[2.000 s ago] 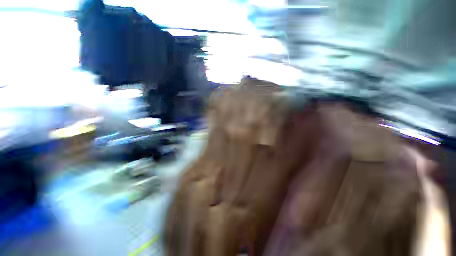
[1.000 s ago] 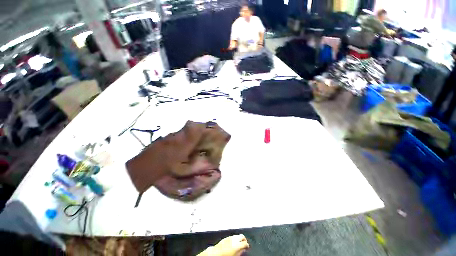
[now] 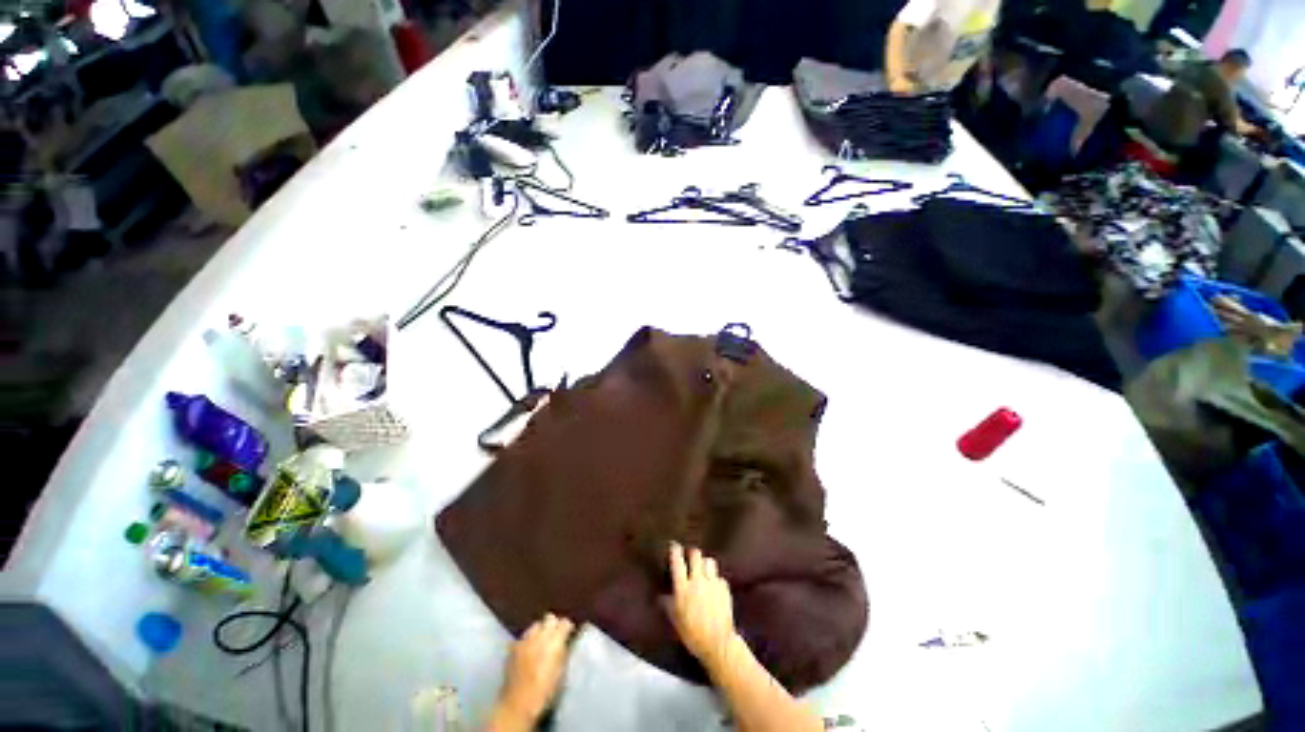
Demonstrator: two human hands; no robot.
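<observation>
A brown sleeveless vest (image 3: 601, 472) lies on the white table in front of me, its neck edge away from me. A black hanger hook shows at its neck. The long front placket (image 3: 697, 465) runs down towards my right hand. My left hand (image 3: 535, 666) is bare, with its fingers curled at the vest's lower edge. My right hand (image 3: 701, 606) is bare, with its fingers on the cloth at the lower end of the placket; whether they pinch it is not clear. The vest's right side is bunched and rounded.
A red thread cone (image 3: 989, 433) and a thin tool (image 3: 1022, 491) lie right. Black garments (image 3: 988, 279) lie far right. Black hangers (image 3: 508, 343) lie beyond. Bottles (image 3: 218, 429), a small basket (image 3: 355, 423) and a cord (image 3: 265, 625) are left. A person (image 3: 945, 43) is across the table.
The view has moved closer to the table. Both hands are now on the vest; one second ago only one hand showed, off the table's near edge. The vest lies turned and more spread.
</observation>
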